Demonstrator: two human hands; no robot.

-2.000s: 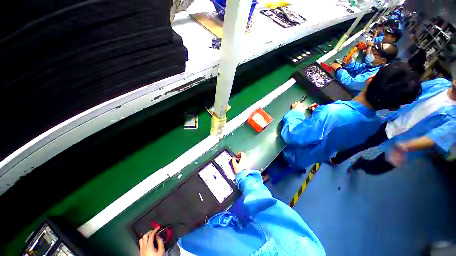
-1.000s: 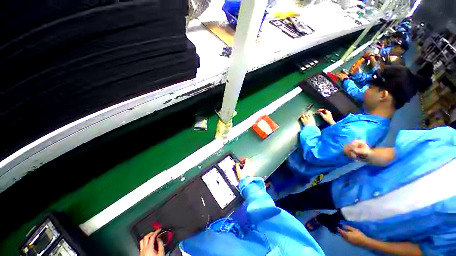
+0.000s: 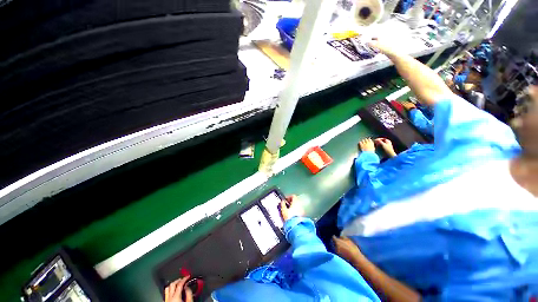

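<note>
A long black tray lies tilted across the green mat in front of me. Two silvery-white phone units sit side by side in pockets at its right end; the rest of its top shows black. My left hand is at the tray's lower left end, cut off by the bottom edge, beside a red loop with a dark ring. My right hand is bent at the right end, fingertips by the upper phone unit. Its grip is too small to make out.
Another black tray with open phones is at lower left. An orange-red parts bin and a post stand beyond. Thick black trays are stacked on the white shelf. A standing person in blue fills the right, beside a seated one.
The standing person has come closer and stretched an arm over the shelf, covering much of the seated person. My view has shifted slightly. My hands stay at the tray's ends.
</note>
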